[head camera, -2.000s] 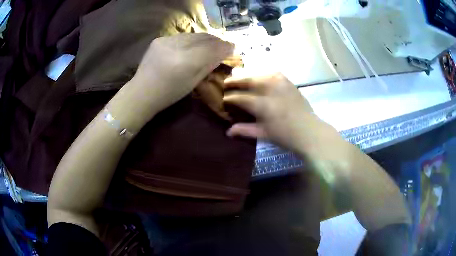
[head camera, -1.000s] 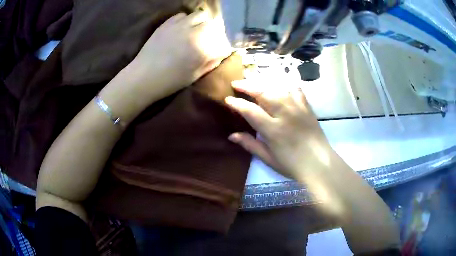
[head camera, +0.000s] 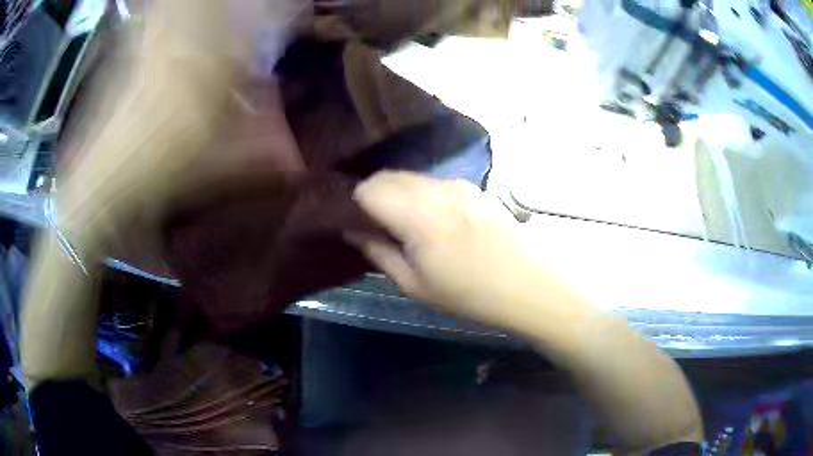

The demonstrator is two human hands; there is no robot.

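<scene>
The brown cloth (head camera: 267, 240) lies folded and bunched at the table's front edge, left of centre, with a darker navy-looking part by its right end. My right hand (head camera: 423, 227) pinches the cloth's right side between thumb and fingers. My left hand (head camera: 183, 116) is strongly blurred over the cloth's left side; its fingers and grip cannot be made out. A blurred skin-toned or brown shape crosses the top edge; I cannot tell what it is. The sewing machine's needle area (head camera: 660, 111) is at the upper right, away from the cloth.
The white table (head camera: 588, 258) has a silvery strip (head camera: 695, 329) along its front edge. White cords (head camera: 733, 200) lie on the machine bed at right. Layered brown pieces (head camera: 201, 392) sit below the table at lower left. Colourful items show at the bottom right corner.
The view has swung left, so the machine appears farther right. The brown cloth is away from the needle and folded differently. My left hand has moved left; my right hand now pinches the cloth.
</scene>
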